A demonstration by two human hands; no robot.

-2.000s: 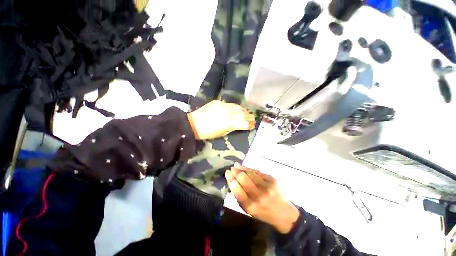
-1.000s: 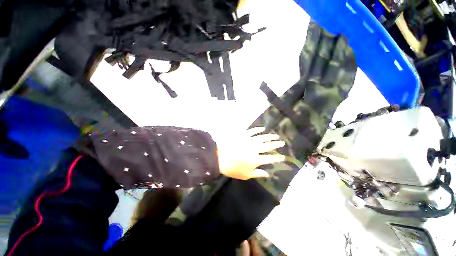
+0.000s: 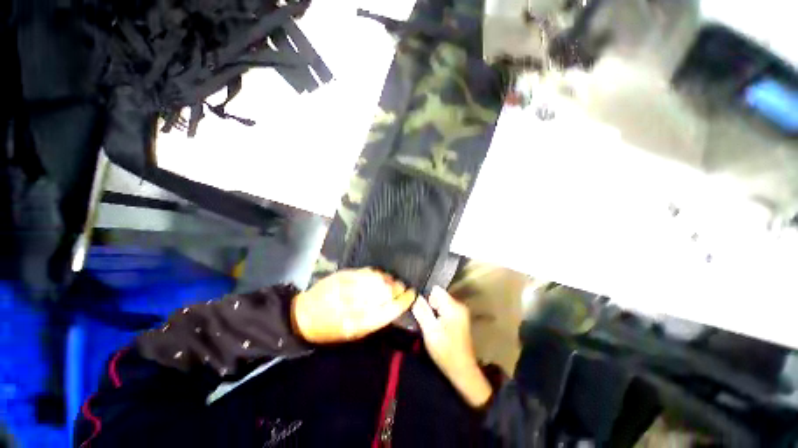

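The camouflage panel point(image 3: 442, 109) runs from under the sewing machine point(image 3: 604, 39) at the top down over the table edge toward my lap. A black mesh pocket point(image 3: 404, 219) lies on its lower part. My left hand point(image 3: 352, 304) lies at the pocket's lower end, fingers pointing right. My right hand point(image 3: 449, 337) pinches the right edge of the same end, its fingertips close to my left fingertips. The held edge is partly hidden by my fingers. The needle area is blurred.
A strap pile point(image 3: 206, 52) lies on the white table point(image 3: 293, 157) at upper left. Blue material point(image 3: 157, 280) shows below it at left. Dark and camouflage fabric point(image 3: 595, 376) is at lower right, below the table edge. A dark control panel point(image 3: 744, 83) is at upper right.
The view has shifted. My left hand has moved from flat on the panel near the machine to its mesh end near my lap. My right hand, mostly hidden a second ago, now shows beside it.
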